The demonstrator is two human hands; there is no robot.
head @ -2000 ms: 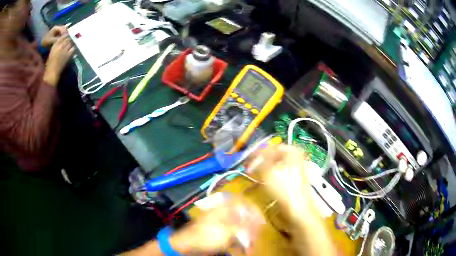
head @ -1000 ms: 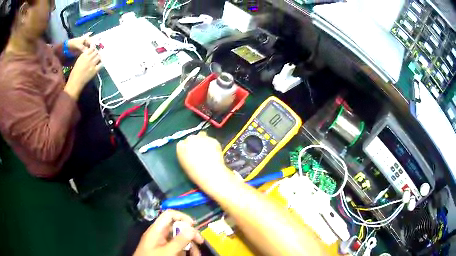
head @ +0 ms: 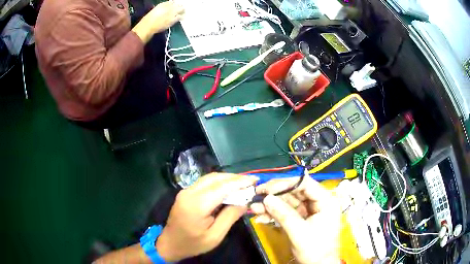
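Note:
My left hand (head: 203, 214), with a blue wristband, holds a small white block (head: 240, 196), like a charger, between thumb and fingers. My right hand (head: 304, 216) holds a short black connector (head: 257, 199) on a black cable, up against the white block's right end. Whether it is plugged in cannot be told. The hands are above the yellow mat (head: 273, 240) and in front of a blue rod with a yellow tip (head: 350, 174). The yellow multimeter (head: 327, 138) lies just beyond them.
A toothbrush (head: 242, 109), red-handled cutters (head: 213, 78) and a red tray (head: 321, 88) with a metallic bottle (head: 303, 75) lie beyond. Green boards (head: 374, 181), a solder spool (head: 414, 146) and a grey bench meter (head: 442, 193) are at right. A seated coworker (head: 87, 56) is at upper left.
My right hand has come back from beside the multimeter to meet my left hand and now holds the black connector. My left hand has risen with the white block. The view has shifted.

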